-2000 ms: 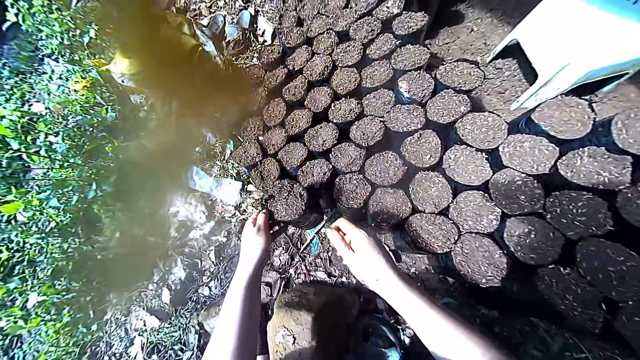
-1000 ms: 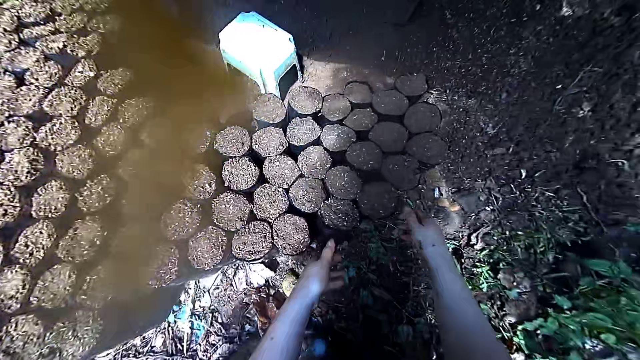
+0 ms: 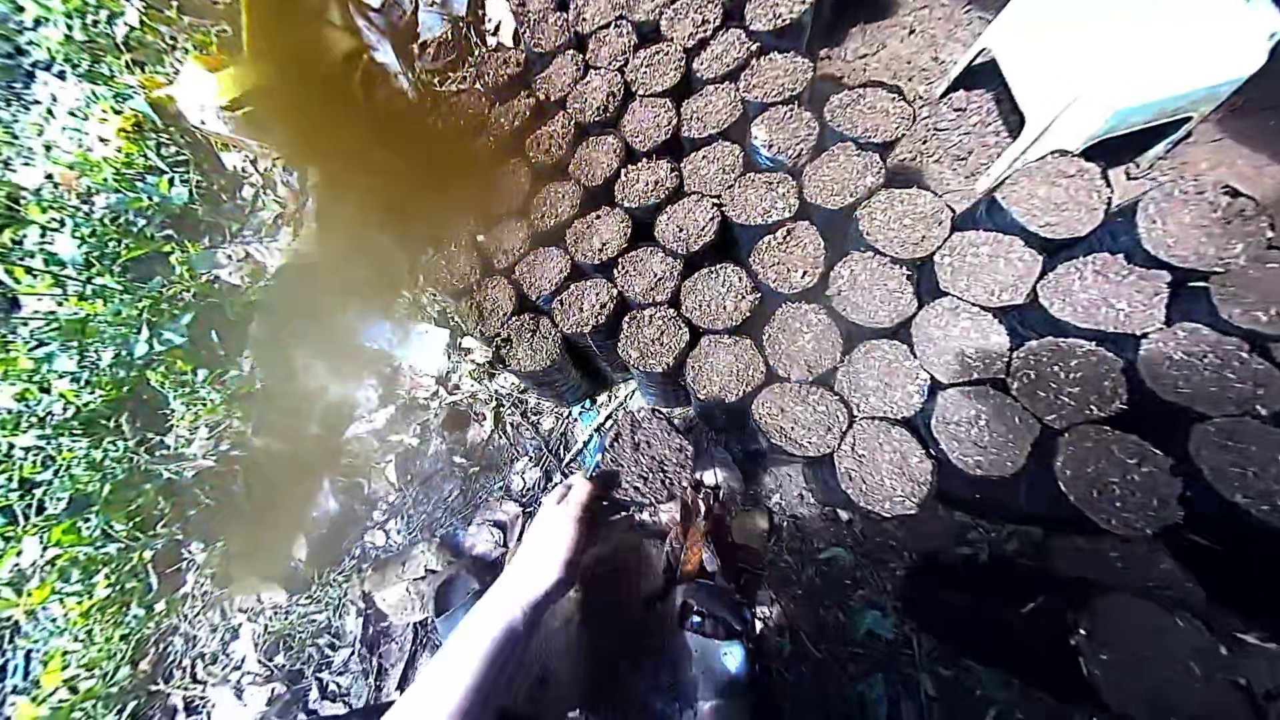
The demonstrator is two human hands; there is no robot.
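Observation:
Near the lower middle, my left hand (image 3: 562, 525) touches the left side of a soil-filled nursery bag (image 3: 648, 455), its fingertips at the rim; whether it grips the bag is not clear. That bag stands nearer to me than the rows of dark bags, and its soil looks darker than most. Just beyond it are the bag at the row's corner (image 3: 530, 343) and another soil-filled bag (image 3: 653, 340), with a dark gap between them. A strip of blue plastic (image 3: 590, 435) lies by my fingers. My right hand does not show.
Packed rows of filled bags (image 3: 885, 380) reach away and to the right. A pale plastic stool (image 3: 1120, 70) stands at the upper right. Green plants (image 3: 110, 400) line the left side, with dry leaves and litter (image 3: 400, 590) beside them. A brownish blur hides part of the upper left.
The view has swung widely between frames. My left hand is now at a bag in front of the rows; one second ago both hands were apart at the bags' near edge. My right hand has left the view.

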